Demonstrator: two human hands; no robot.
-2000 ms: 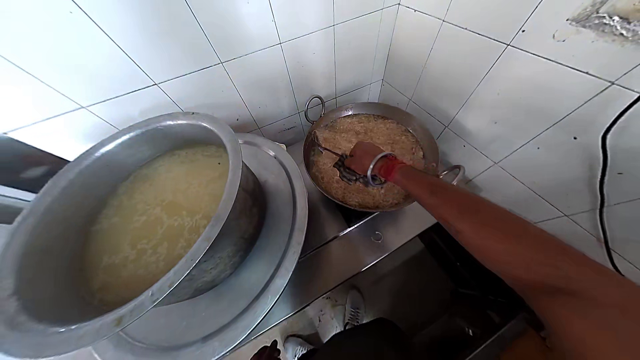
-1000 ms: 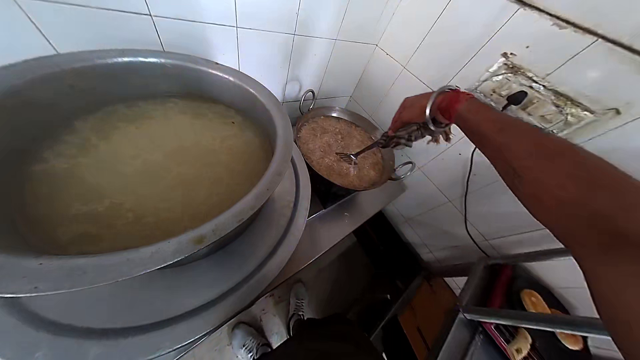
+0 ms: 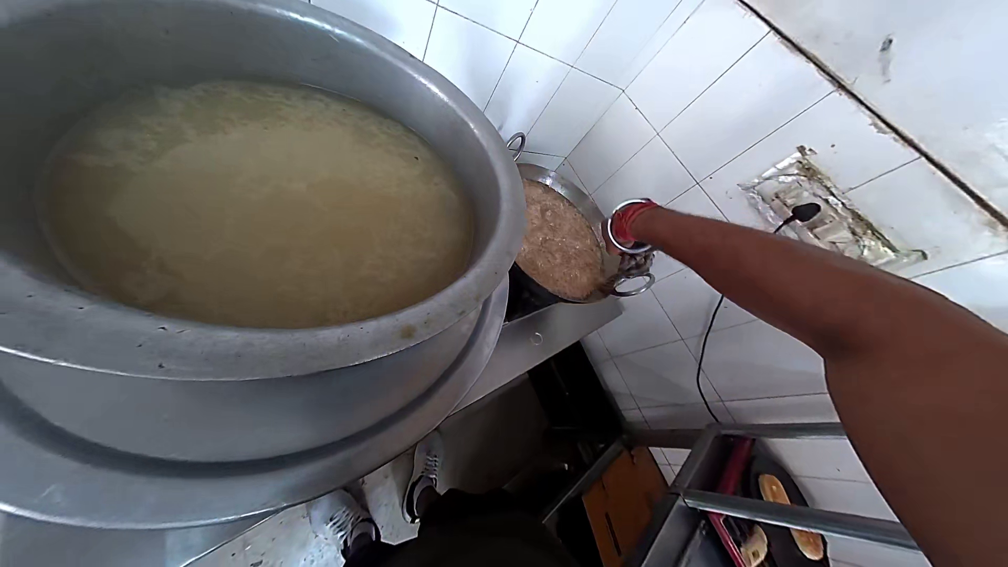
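Observation:
My right hand [image 3: 622, 236], with a steel bangle and red thread at the wrist, is at the right rim of a metal kadai [image 3: 563, 183]. Its fingers are mostly hidden behind the wrist. Below them a bunched grey-brown cloth [image 3: 636, 264] shows beside the kadai's loop handle [image 3: 633, 284]. Bubbling brown food [image 3: 557, 240] fills the kadai. A large aluminium pot [image 3: 480, 287] of cloudy yellowish liquid [image 3: 260, 213] stands at the left, over a wide round metal tray or lid [image 3: 441, 421]. My left hand is out of view.
White wall tiles [image 3: 583, 94] rise behind the kadai. A black plug [image 3: 805, 212] and cable [image 3: 709, 339] are on the right wall. At the lower right, a metal rack [image 3: 795, 516] stands by a dark pan [image 3: 819, 543] with flatbread-like pieces [image 3: 776, 490]. The steel counter's edge [image 3: 520, 354] runs below.
Over the kadai's food, my right hand held a slotted metal utensil, which no longer shows clearly. The hand is now at the right rim. The view has shifted, with the big pot larger in it.

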